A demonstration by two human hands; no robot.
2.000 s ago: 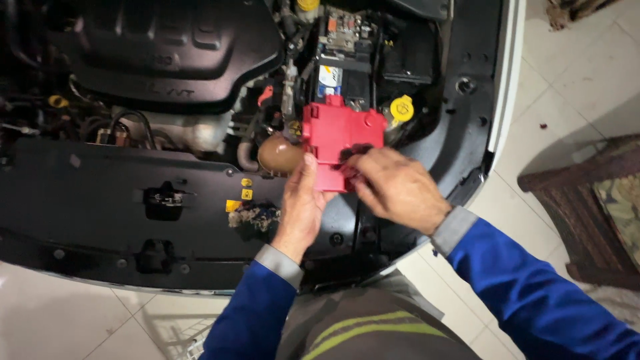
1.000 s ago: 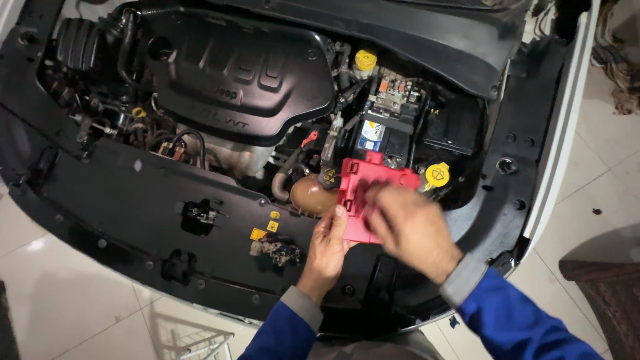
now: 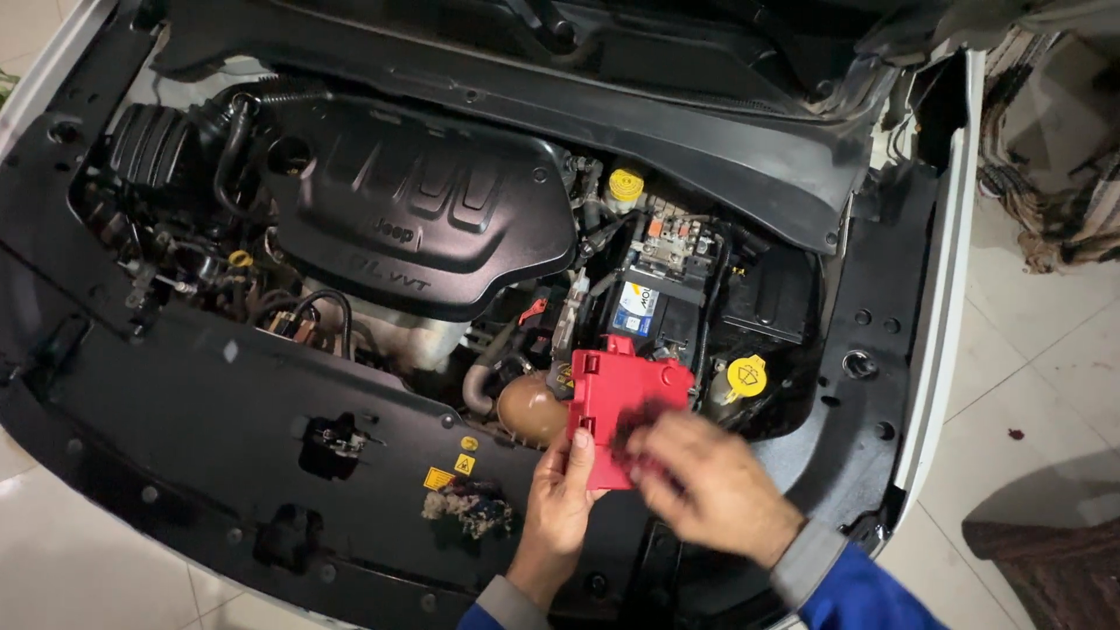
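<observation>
My left hand (image 3: 564,499) grips the lower left edge of a red plastic cover (image 3: 617,385), thumb on its face. Over the lower right of the cover, my right hand (image 3: 709,486) is blurred, its curled fingers closed on a dark, bristly or cloth-like thing (image 3: 646,429) pressed to the surface; its exact kind cannot be told. Behind the cover lies the car battery (image 3: 669,319), with a terminal fuse block (image 3: 672,245) exposed on top.
A black plastic engine cover (image 3: 420,210) fills the middle of the bay. Around the cover are a brown reservoir (image 3: 529,409), a yellow washer cap (image 3: 746,377) and a yellow-capped reservoir (image 3: 625,188). A crumpled rag (image 3: 470,507) rests on the black front panel (image 3: 350,507).
The view has shifted to show more of the engine bay. My left hand keeps its hold on the red cover, while my right hand has moved over its face.
</observation>
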